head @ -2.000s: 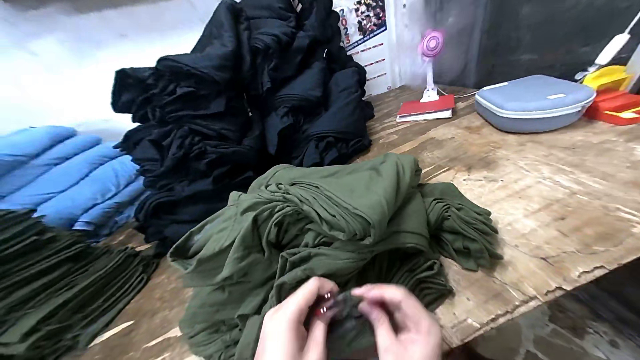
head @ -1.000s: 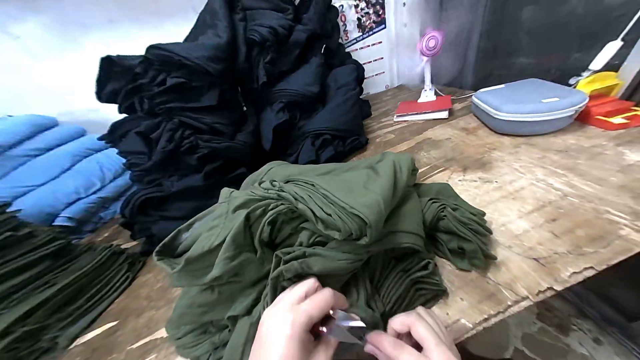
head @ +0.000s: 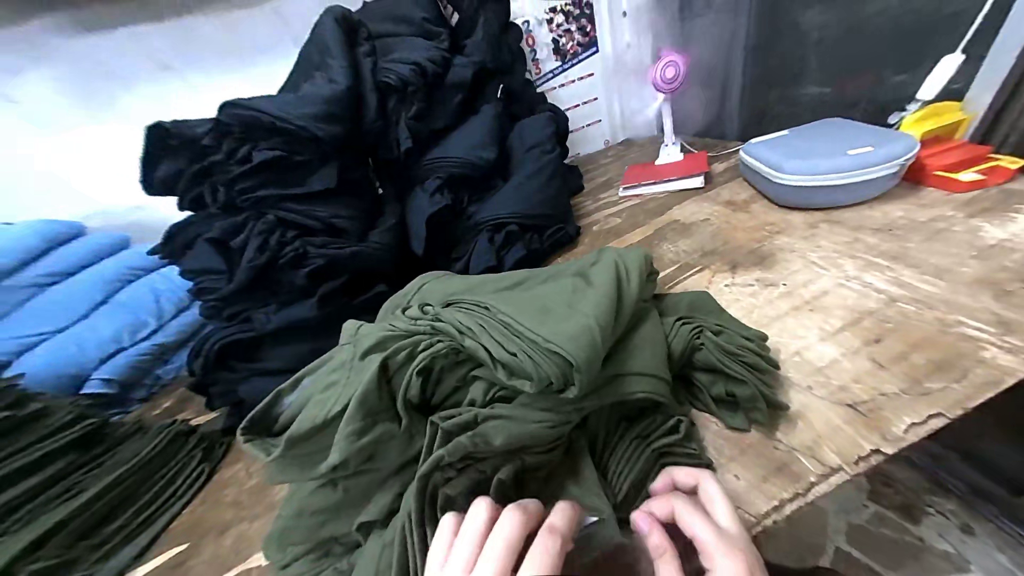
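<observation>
A crumpled pile of olive-green fabric pieces (head: 512, 320) lies near the front edge of the wooden table. My left hand (head: 506, 536) rests over its lower front part, fingers bent and side by side; what is under them is hidden. Just right of it, my right hand (head: 694, 520) is beside the dark green folds, its thumb and fingertips close together. Whether anything is pinched there cannot be told. Between the hands, a small whitish bit (head: 590, 521) shows against the green cloth.
Tall stacks of black folded cloth (head: 296, 224) stand behind, with blue folded cloth (head: 96, 304) and dark green cloth (head: 88, 480) at left. Farther back are a pink fan (head: 670, 76), a red book (head: 668, 170), a grey case (head: 828, 156) and a red and yellow object (head: 952, 160). The table edge (head: 864, 464) is jagged.
The shiny small object seen between my hands one second ago is no longer visible. My left hand has turned, its fingers now spread over the cloth, and my hands are farther apart.
</observation>
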